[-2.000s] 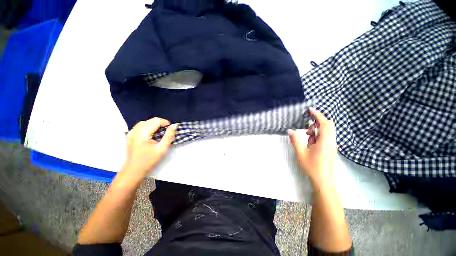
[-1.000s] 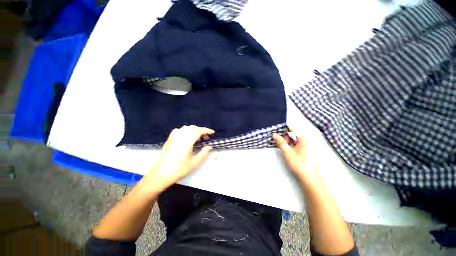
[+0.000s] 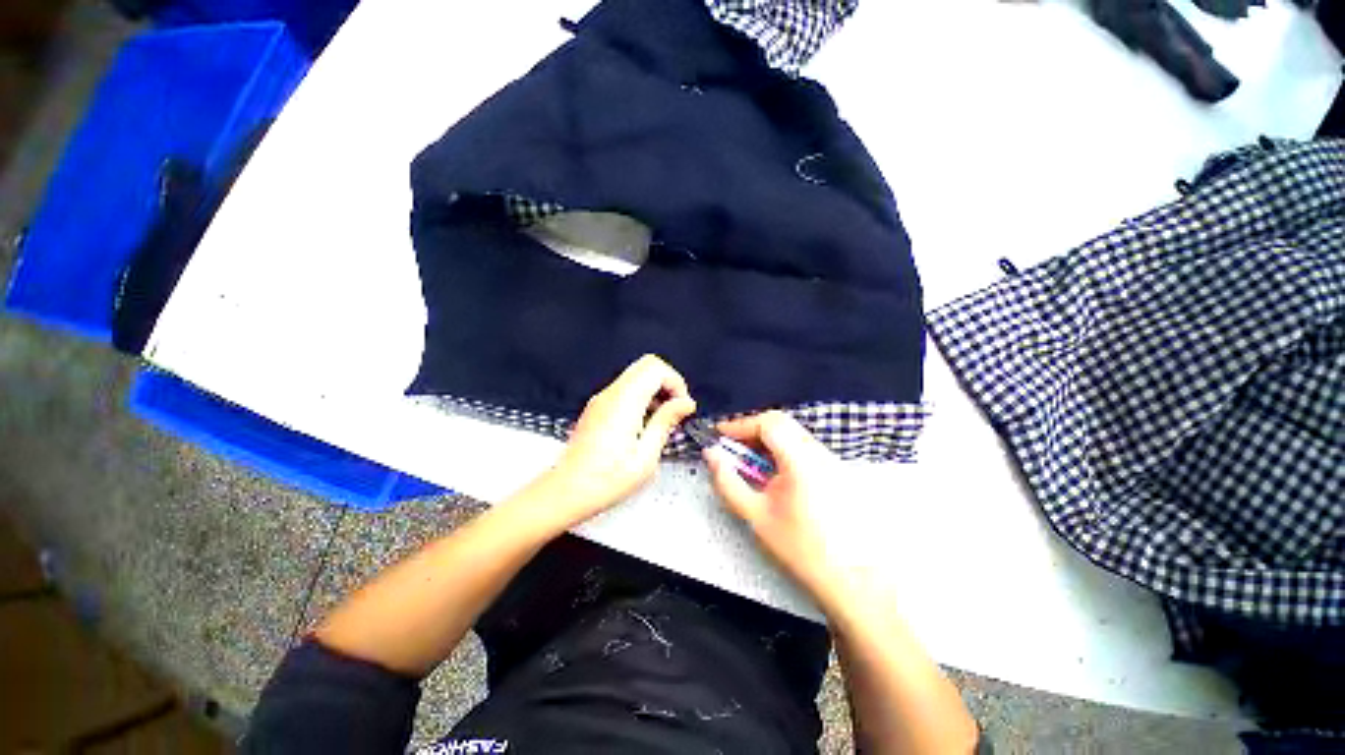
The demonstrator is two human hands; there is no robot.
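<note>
A navy padded vest (image 3: 679, 317) lies flat on the white table, with an oval armhole showing the white tabletop. Its near edge shows a strip of black-and-white gingham (image 3: 863, 429). My left hand (image 3: 627, 440) pinches this edge near its middle, fingertips together. My right hand (image 3: 774, 479) is just to the right and holds small thread snips (image 3: 742, 459), their dark tips at the edge close to my left fingertips. Whether the blades are closed is too small to tell. Pale thread bits lie on the navy cloth.
A gingham garment pile (image 3: 1195, 384) lies at the right of the table. Dark grey cloth (image 3: 1165, 44) is at the far right. Blue bins (image 3: 148, 162) stand left of the table, one holding dark cloth. My black apron (image 3: 649, 664) with thread bits is below the table's near edge (image 3: 1062, 682).
My right hand has moved left from the vest's right corner to beside my left hand, and the snips now point at the edge. The view has shifted, showing more grey cloth at the far right.
</note>
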